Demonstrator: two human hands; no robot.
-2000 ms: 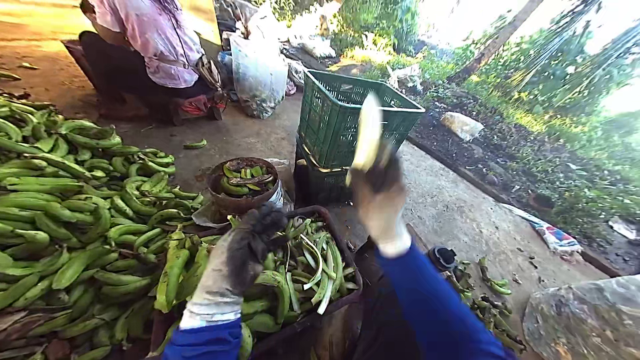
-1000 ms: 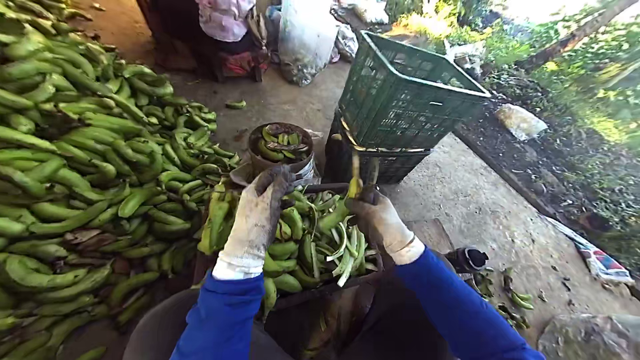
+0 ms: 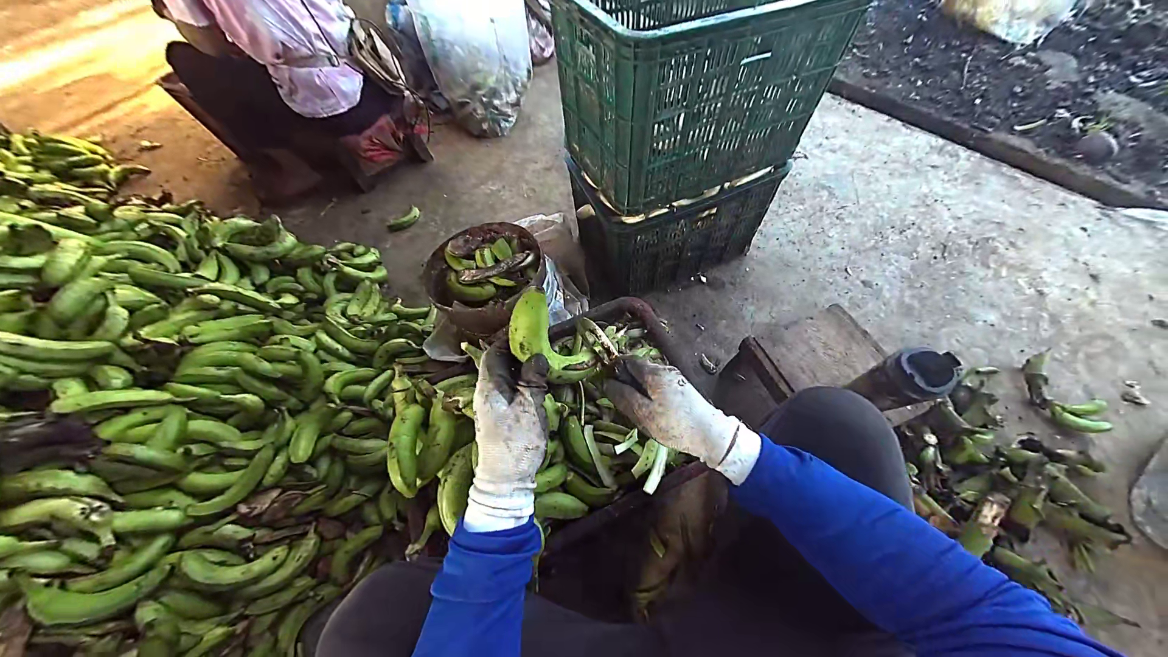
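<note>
My left hand point(image 3: 509, 420), in a soiled white glove, grips a green plantain point(image 3: 531, 330) that stands up above the thumb. The fruit's lower end curves toward my right hand point(image 3: 671, 415), also gloved. The right fingers are closed on a small tool whose thin, brownish blade point(image 3: 599, 338) shows at the plantain's end; its handle is hidden. Below both hands a dark tray point(image 3: 652, 315) holds green plantains and strips of peel point(image 3: 653, 464).
A heap of green plantains point(image 3: 210, 411) fills the left. Ahead stand a round tub point(image 3: 474, 315) and stacked green crates point(image 3: 693, 100). A person point(image 3: 274, 55) sits at the upper left. A dark bottle point(image 3: 912, 374), a wooden board point(image 3: 826, 347) and cut stems point(image 3: 1013, 493) lie right.
Two seconds ago my right hand was raised near the crate with a pale, elongated thing. Now it is low over the tray beside my left hand, which has taken hold of a green plantain.
</note>
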